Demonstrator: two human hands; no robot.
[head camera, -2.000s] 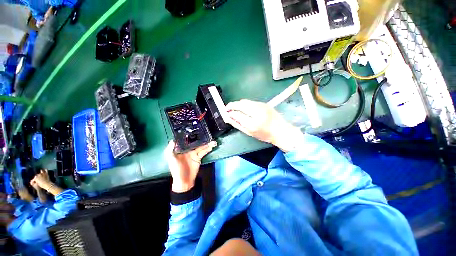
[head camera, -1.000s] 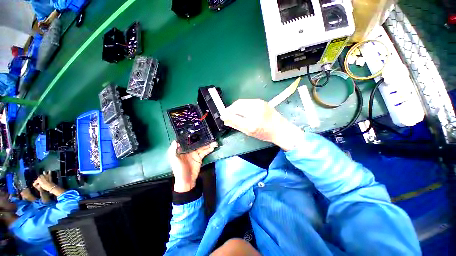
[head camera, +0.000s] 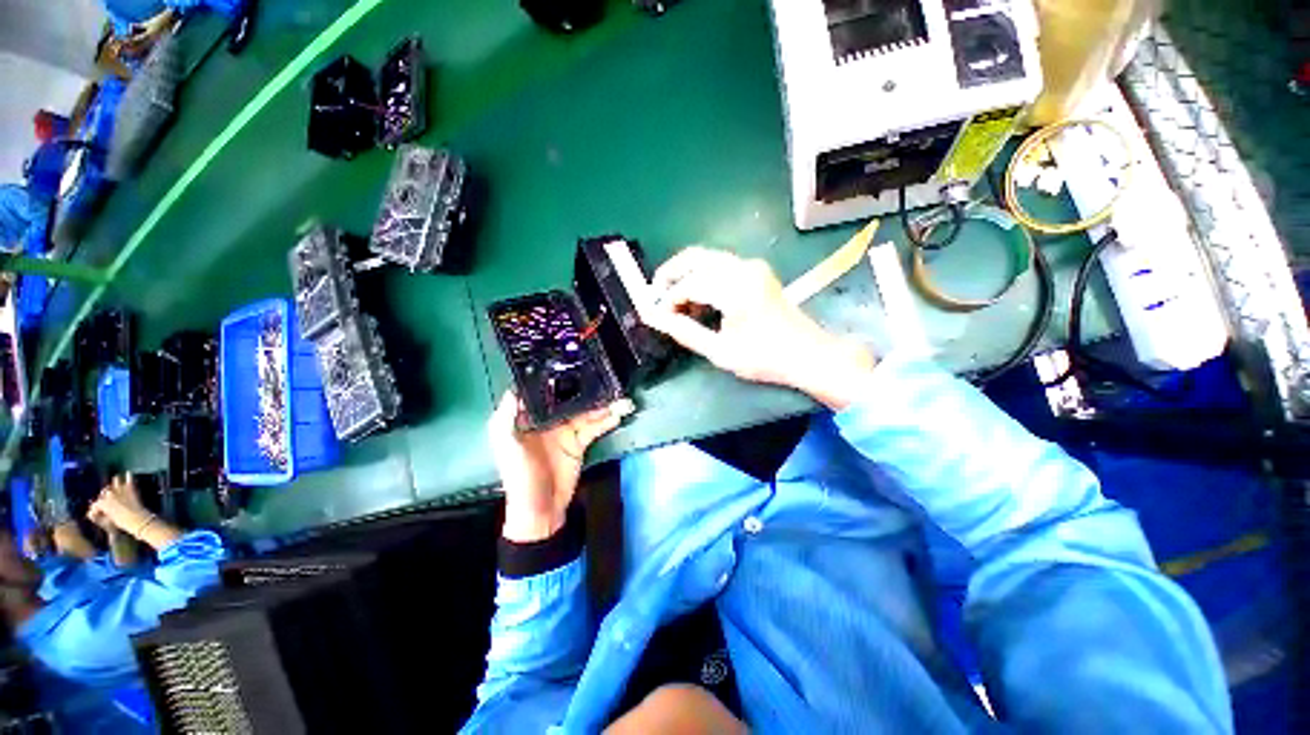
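An open camera housing (head camera: 553, 359) lies at the bench's front edge, its two black halves joined by red wires. The left half shows coloured wires and bright dots. A white strip (head camera: 628, 273) lies along the outer wall of the right half. My left hand (head camera: 546, 448) holds the left half from below, at its near edge. My right hand (head camera: 730, 316) is at the right half with bent fingers, thumb and fingertips at the strip's near end. Whether the fingertips grip the strip is hard to tell.
Grey camera units (head camera: 345, 352) and a blue parts bin (head camera: 259, 395) are at left. A white tape dispenser (head camera: 898, 108) is at back right, with a tape tongue (head camera: 833, 261), tape rings (head camera: 1070, 175) and a power strip (head camera: 1164, 280). A co-worker's hands (head camera: 127, 510) show at far left.
My right hand's fingers have opened a little, showing a dark gap between them at the strip's near end. My left hand stays on the housing. The whole view has shifted slightly.
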